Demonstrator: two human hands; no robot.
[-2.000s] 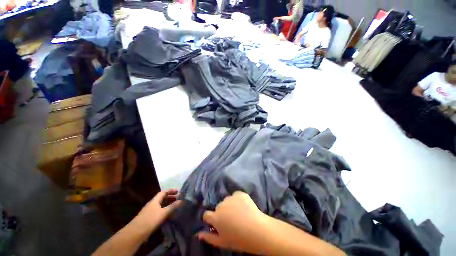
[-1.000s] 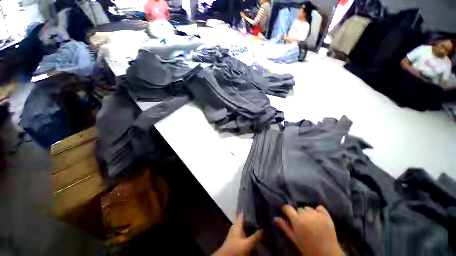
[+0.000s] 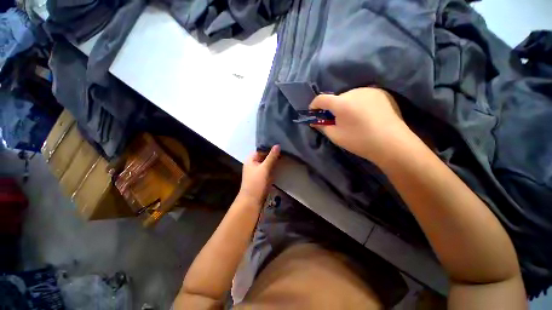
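Note:
Dark grey garments (image 3: 387,48) lie layered in a thick stack on the white table. My left hand (image 3: 258,172) pinches the lower left edge of the cloth between thumb and fingers at the table's front edge. My right hand (image 3: 357,118) is above the stack, holding small thread snips (image 3: 315,117) with silver blades and red and dark parts. The blades point left. A flap of grey cloth (image 3: 298,94) stands up beside the right fingertips; whether they grip it is unclear.
The white table (image 3: 187,79) has its front edge running diagonally. A second grey pile (image 3: 230,15) lies further along, with grey garments (image 3: 85,100) hanging over the edge. A tan carton (image 3: 85,175) and brown stool (image 3: 151,175) stand below left. A red crate (image 3: 12,206) is at far left.
The view has tilted down and closer to the stack. My left hand now pinches the cloth edge further left of my right hand. The snips now show in my right hand.

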